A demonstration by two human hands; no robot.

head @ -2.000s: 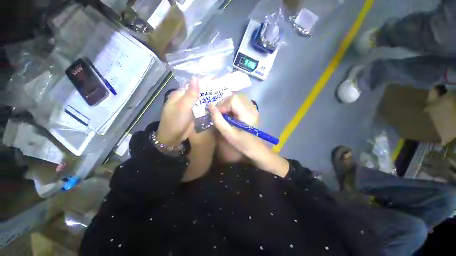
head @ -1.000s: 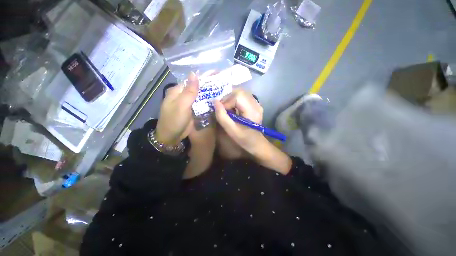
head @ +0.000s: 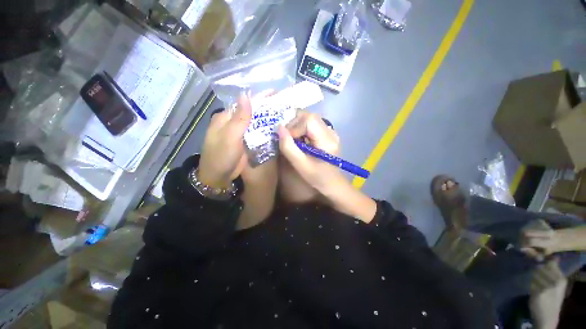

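My left hand holds a clear zip-lock bag with a white label over it, blue handwriting on the label. Dark small parts show at the bag's lower end. My right hand grips a blue pen, its tip hidden by my fingers at the label. A digital scale stands beyond my hands, its display lit green. A blue tray holding a clear bag sits on the scale.
On the left, a dark phone or calculator and a second pen lie on record sheets. A bagged bundle lies near the scale. A yellow line crosses the floor. Cartons and a seated person's legs are at right.
The walking person's legs have left the view at right. The writing hand and pen have shifted slightly, and more blue writing shows on the label. The seated person's hands now show at right.
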